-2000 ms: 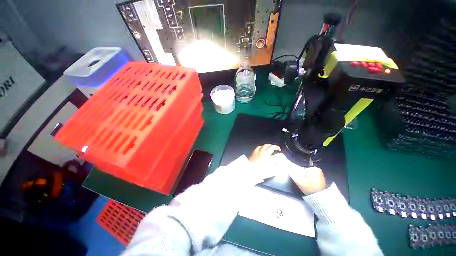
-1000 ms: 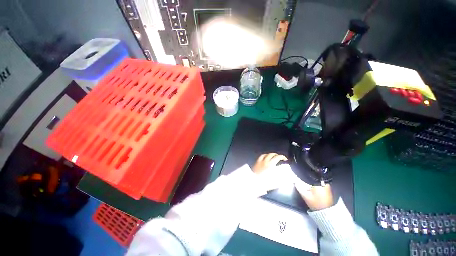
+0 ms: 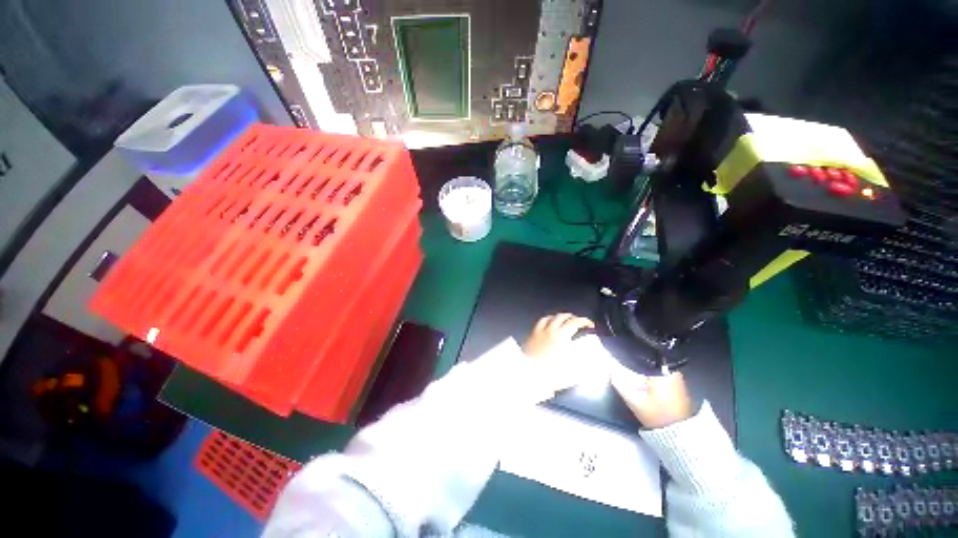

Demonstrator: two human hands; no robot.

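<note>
My left hand and my right hand are close together under the lens of the black digital microscope. Strong light washes out the space between them, so what my fingers hold cannot be told. My left hand's fingers are bent; my right hand is partly behind the lens ring. The monitor at the back shows a magnified circuit board with a green rectangle and pads. The black mat lies under the hands, with a white printed paper sheet at its front edge.
A tall stack of red plastic trays stands left, a phone beside it. A swab cup and clear bottle stand behind the mat. Module rows and black trays are at right.
The bright glare on the monitor has shrunk to its lower edge, and the green rectangle now shows clearly. The view has shifted slightly. My hands remain together under the lens.
</note>
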